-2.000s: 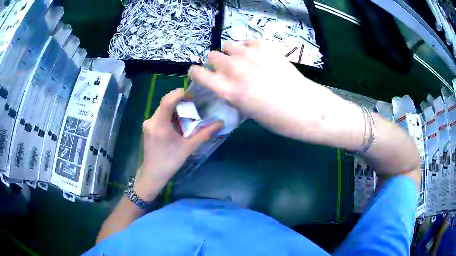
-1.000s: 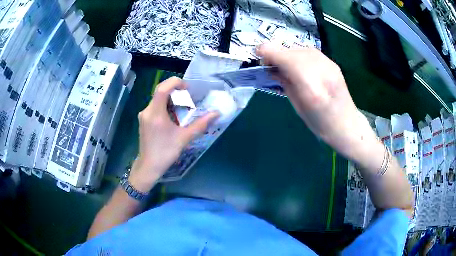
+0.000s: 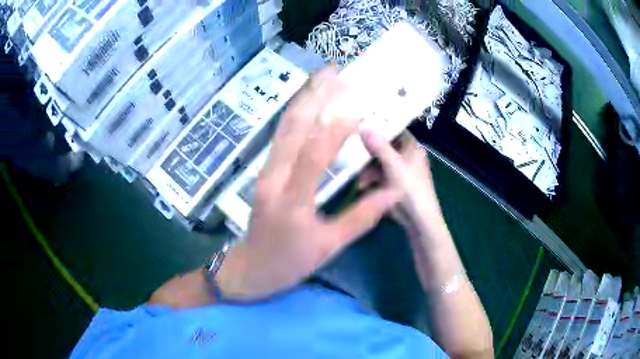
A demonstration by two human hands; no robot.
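A white retail carton [image 3: 400, 77] is held up in front of the left carton row, its bright plain side uppermost. My left hand [image 3: 298, 189], blurred, lies over the carton's left part with fingers extended; whether it grips or only touches the carton cannot be told. My right hand [image 3: 403, 172] holds the carton's near right edge, thumb on the white face and fingers partly hidden beneath. The carton's contents are not visible.
The left carton row [image 3: 231, 130] stands close on the left. Beyond are a heap of white looped cables [image 3: 344, 31] and a black tray [image 3: 516, 179] of white printed pieces. The right carton row [image 3: 575, 315] is at lower right, on the green surface [image 3: 477, 231].
The view has turned left. The carton was open with a white rounded product showing; it now shows a plain side beside the left row. My right hand has gone from a dark printed piece to the carton.
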